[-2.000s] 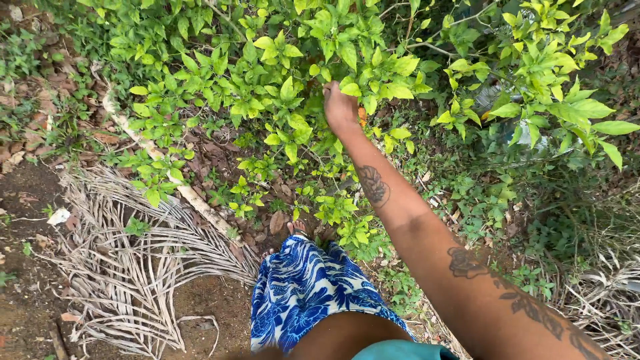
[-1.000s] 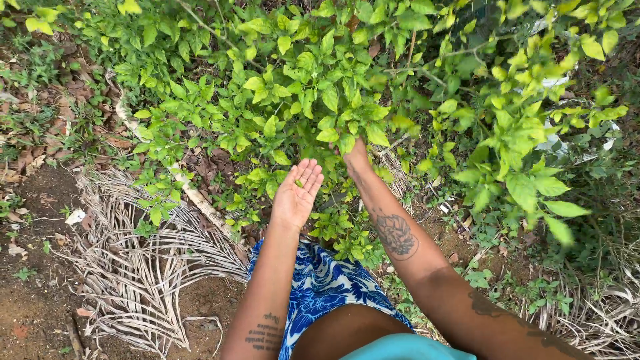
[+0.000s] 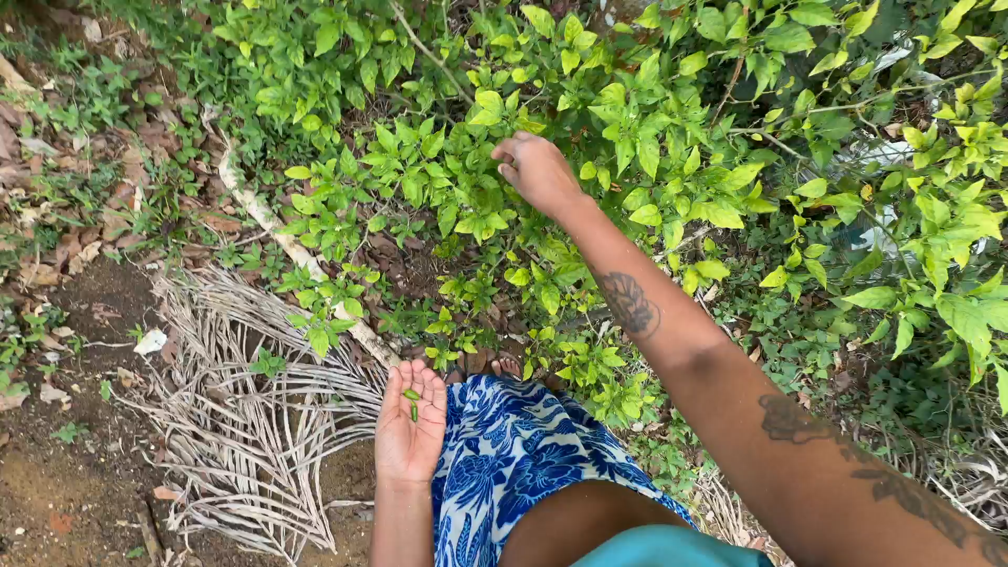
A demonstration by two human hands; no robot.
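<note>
Palm up at lower centre, my left hand (image 3: 411, 421) cups a few small green chili-like pods (image 3: 413, 403), its fingers slightly curled. My right hand (image 3: 539, 172) reaches over a leafy green bush (image 3: 465, 169) at upper centre, back of the hand up and fingers bent inward by the leaves. Whether its fingertips pinch anything cannot be made out. Yellow-green leaves surround the right hand on all sides.
Dry palm fronds (image 3: 260, 417) lie on bare soil at the left. A pale fallen branch (image 3: 272, 224) slants down toward my left hand. Leafy stems (image 3: 945, 228) spread at the right. A blue and white patterned skirt (image 3: 520, 465) hangs below the bush.
My left hand, out of view two seconds ago, came in near the bush and has since moved down and left. My right hand has moved up from its lower spot among the leaves.
</note>
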